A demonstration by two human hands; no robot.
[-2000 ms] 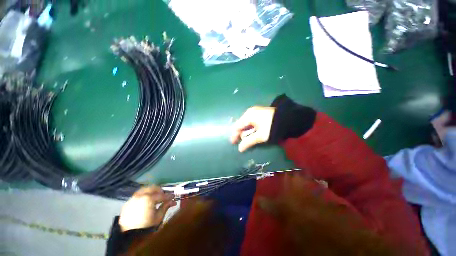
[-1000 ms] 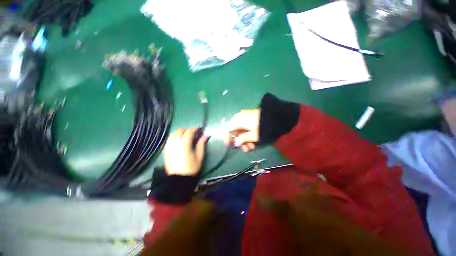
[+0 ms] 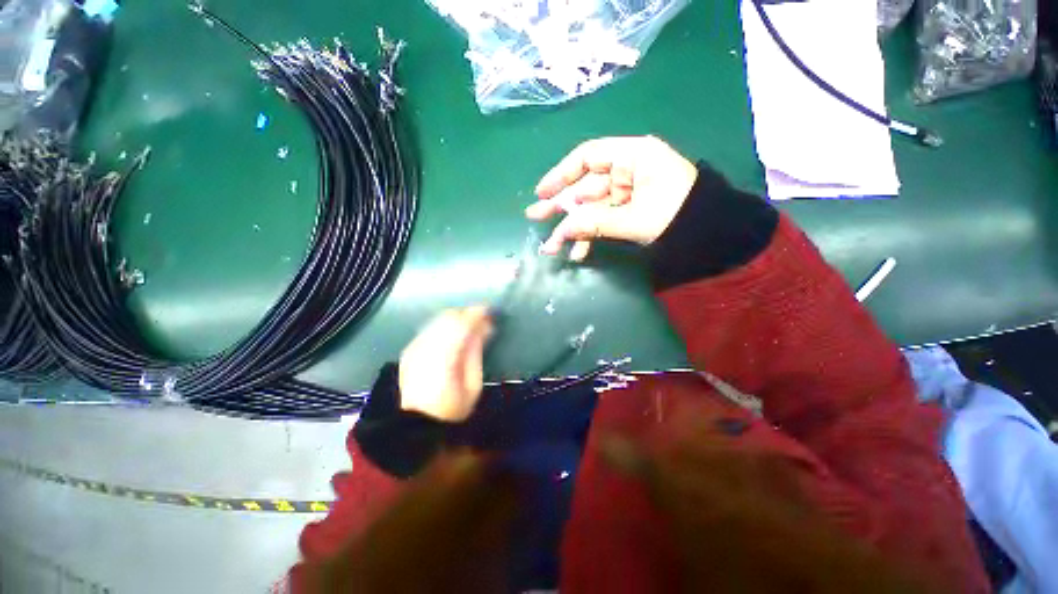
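Observation:
My left hand (image 3: 447,362) is blurred, low at the bench edge, its fingers closed around a dark, thin cable that barely shows at the fingertips. A faint, blurred streak with a pale tip (image 3: 534,246) runs from there toward my right hand. My right hand (image 3: 615,197) is above and to the right, palm partly showing, fingers curled but apart; no held thing is clear in it. Stripped cable ends (image 3: 613,374) lie at the bench edge against my clothes. A large curved bundle of black cables (image 3: 377,221) lies at the left, frayed pale ends up.
A clear bag of white sleeves (image 3: 557,52) lies top centre. White paper (image 3: 812,151) with a black cable (image 3: 812,75) across it lies right of it. A bag of silvery parts (image 3: 975,46) is top right. A white sleeve (image 3: 876,279) lies near a person's light blue sleeve (image 3: 998,453).
My left hand rose from the bench edge to the middle, then dropped slightly. My right hand has moved up and right, its fingers more spread. The view has shifted.

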